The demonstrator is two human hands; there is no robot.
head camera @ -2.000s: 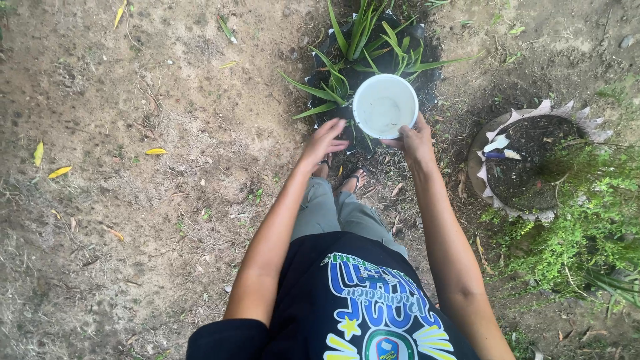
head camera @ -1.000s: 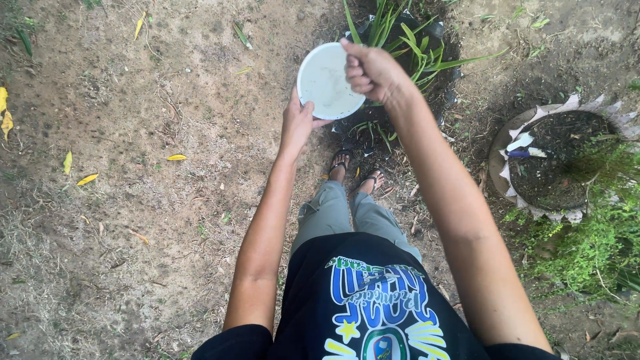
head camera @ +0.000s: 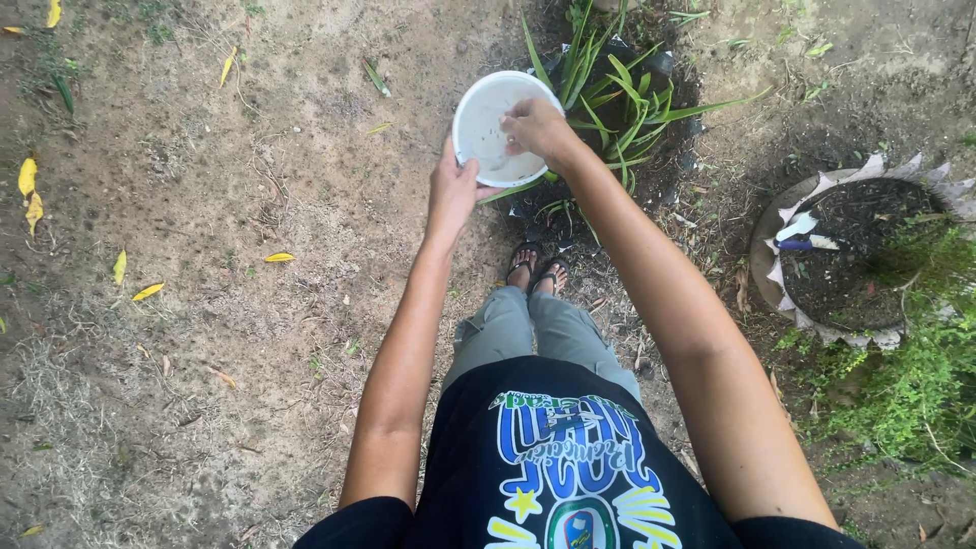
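A round white plastic tub (head camera: pixel 480 114) is held up by its lower left rim in my left hand (head camera: pixel 455 187), with the thumb over the edge. It holds what looks like cloudy liquid with small dark specks. My right hand (head camera: pixel 537 133) reaches over the tub's right rim, its fingers curled down inside; whether they hold anything is hidden. Just right of the tub, long-leaved green plants (head camera: pixel 633 107) grow in a dark round planter, partly covered by my right forearm.
At the right stands a round planter with a jagged rim (head camera: pixel 785 297), with a white and purple hand tool (head camera: pixel 797 240) lying on its soil. Feathery green foliage (head camera: pixel 900 389) spreads below it. Yellow leaves (head camera: pixel 280 258) are scattered on the bare ground at the left.
The tub, held by its right side in my right hand two seconds ago, has moved left into my left hand. My right hand has let go of the rim and now reaches inside.
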